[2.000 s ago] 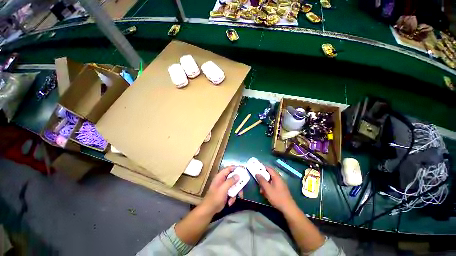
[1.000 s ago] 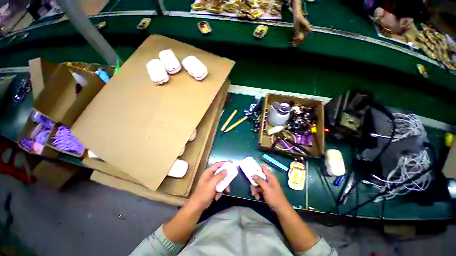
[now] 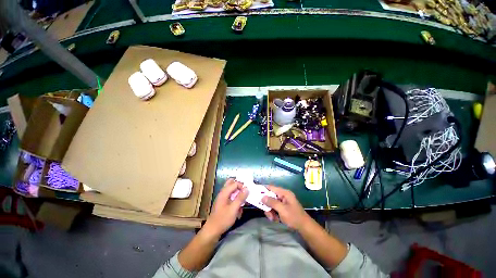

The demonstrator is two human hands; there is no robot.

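My left hand (image 3: 228, 202) and my right hand (image 3: 284, 206) are close together over the bench's front edge. Both hold white plastic case pieces (image 3: 258, 196), which now touch or overlap between the fingers. I cannot tell whether they are two separate pieces or one. An open case half (image 3: 313, 174) with a yellow-orange centre lies right of my hands. A closed-looking white case (image 3: 352, 155) lies further right. Three white cases (image 3: 181, 74) lie on top of the cardboard sheets (image 3: 142, 127), and more show between the sheets.
An open parts box (image 3: 301, 120) holds a bottle, cutters and small parts. Two tan sticks (image 3: 238, 130) and a light-blue strip (image 3: 287, 165) lie near it. A black unit (image 3: 359, 103) and white cables (image 3: 435, 157) are right. Boxes of purple cords (image 3: 62, 176) are left. A green conveyor (image 3: 261, 49) runs behind.
The two white case pieces, held apart before, are now brought together between my hands. The view has shifted right. The other person's hand seen over the conveyor is gone.
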